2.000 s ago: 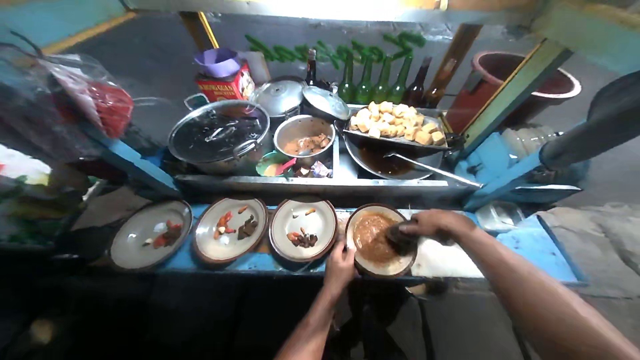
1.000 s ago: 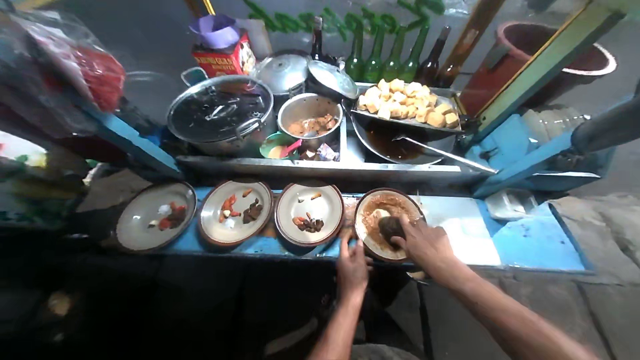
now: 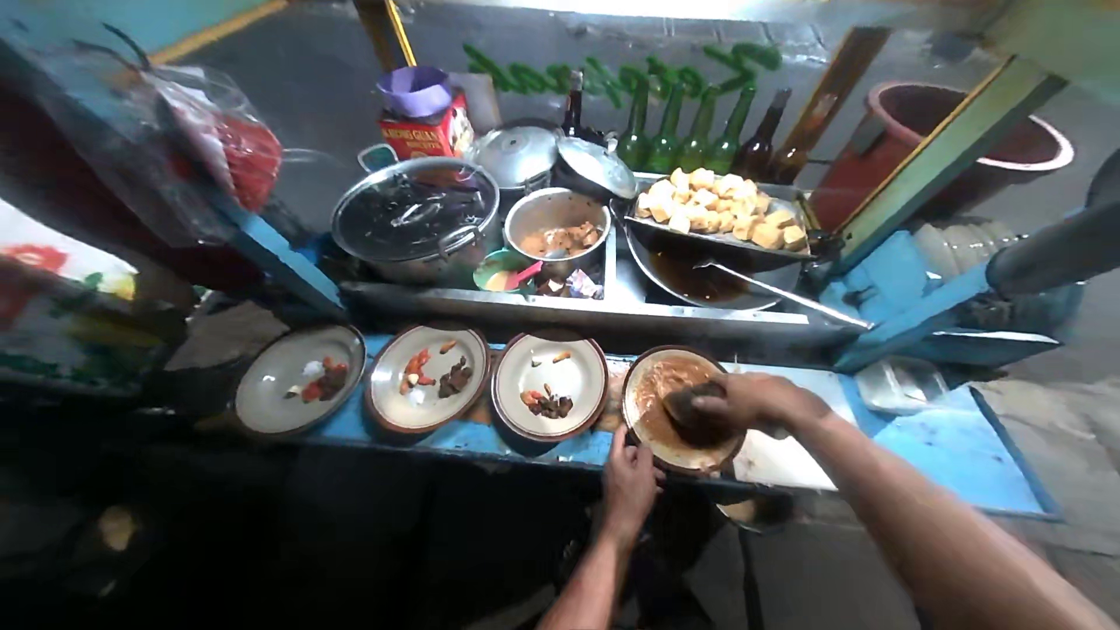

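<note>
My right hand (image 3: 757, 404) grips a dark stone pestle (image 3: 687, 407), its end down in brown sauce on a rimmed plate (image 3: 652, 437). The fingers of my left hand (image 3: 632, 477) rest on the near left edge of that same plate; whether they pinch the rim is hard to tell. To the left, a plate (image 3: 516, 385) holds chillies and dark brown pieces. Beyond it, another plate (image 3: 398, 350) bears chopped red chilli, a white heap and brown pieces. A tilted plate (image 3: 262, 398) at the far left carries similar ingredients.
Behind the metal ledge (image 3: 560, 315) stand a lidded pot (image 3: 416, 210), a pot of food (image 3: 560, 223), a green bowl (image 3: 499, 273), and a wok of dark oil (image 3: 691, 280) with a long-handled utensil. Fried tofu cubes (image 3: 717, 206) fill a tray. Green bottles (image 3: 669, 131) line the back.
My right hand and the pestle have shifted about within the sauce plate, and the sauce is spread differently. My left hand stays at the near left edge of the plate.
</note>
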